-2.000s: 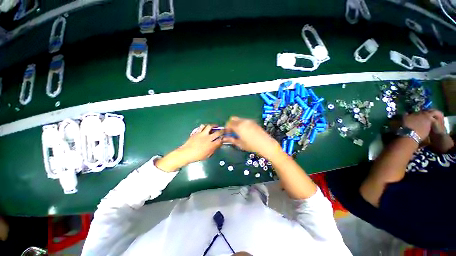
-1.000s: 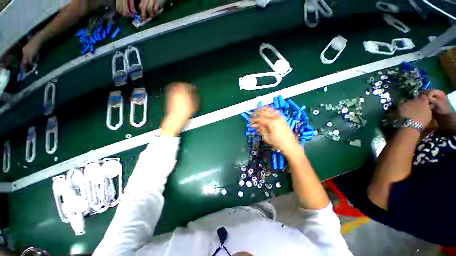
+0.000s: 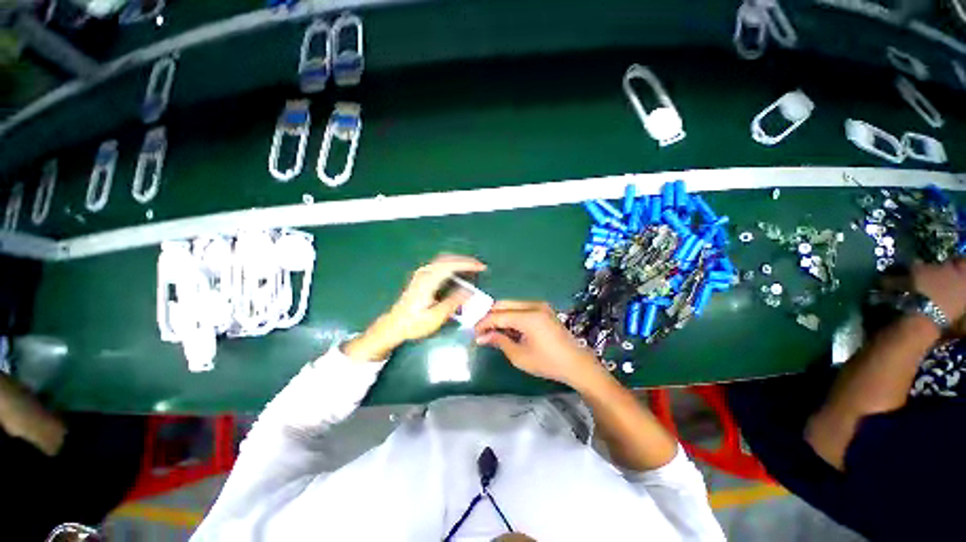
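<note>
My left hand (image 3: 429,300) is shut on a white loop-shaped housing (image 3: 476,308) over the bench in front of me; its white head shows between my hands and the rest is hidden by my fingers. My right hand (image 3: 530,337) is at the head's right side, fingers closed together; a small dark thing shows at its fingertips, too small to name. Right of it lies a heap of blue cylinders (image 3: 689,250) with flat metal pieces (image 3: 648,259) in the middle and dark small fittings (image 3: 595,318) at its near left edge.
A stack of white housings (image 3: 235,281) lies at left. A white divider rail (image 3: 424,208) runs behind the bench. Loop housings stand spaced on the green conveyor belt (image 3: 477,116). Small metal parts (image 3: 800,254) lie right of the heap. A neighbour's arm (image 3: 884,360) is at the right edge.
My left hand has come back from the belt and holds a white housing. My right hand has left the blue heap and joined it. One more blue-headed housing lies on the belt than two seconds ago.
</note>
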